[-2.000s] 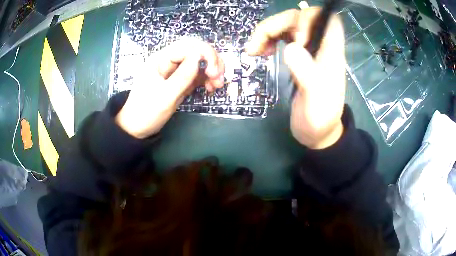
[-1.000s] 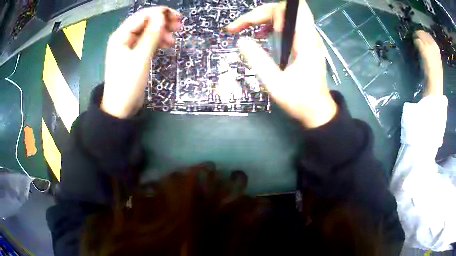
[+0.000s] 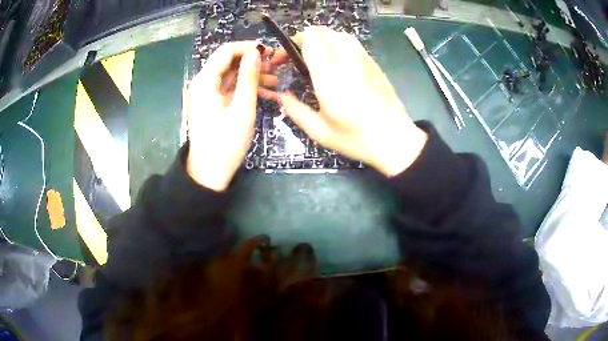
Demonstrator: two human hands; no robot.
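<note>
My left hand [image 3: 225,113] is raised over the near left part of the filled clear tray [image 3: 300,171], fingers curled, with a small black component [image 3: 260,47] at the thumb and fingertip. My right hand [image 3: 350,100] is close beside it on the right and holds the dark, slim tweezers [image 3: 285,45], which slant up to the left. The right fingertips are near or touching the left fingers; which cannot be told. The tray is densely covered in black and silvery pieces, partly hidden by both hands.
Right of the tray, thin pale-ended spare tweezers or a brush [image 3: 433,73] lie beside an empty clear blister tray [image 3: 527,163] with a few dark parts. At the far right is a person's white sleeve [image 3: 580,233]. Hazard tape [image 3: 100,153], white cord [image 3: 41,166] and an orange scrap [image 3: 55,210] lie left.
My hands have come together over the tray, and the dark tool now slants left. The other person's hand has drawn back from the parts at the right. The camera view has shifted slightly.
</note>
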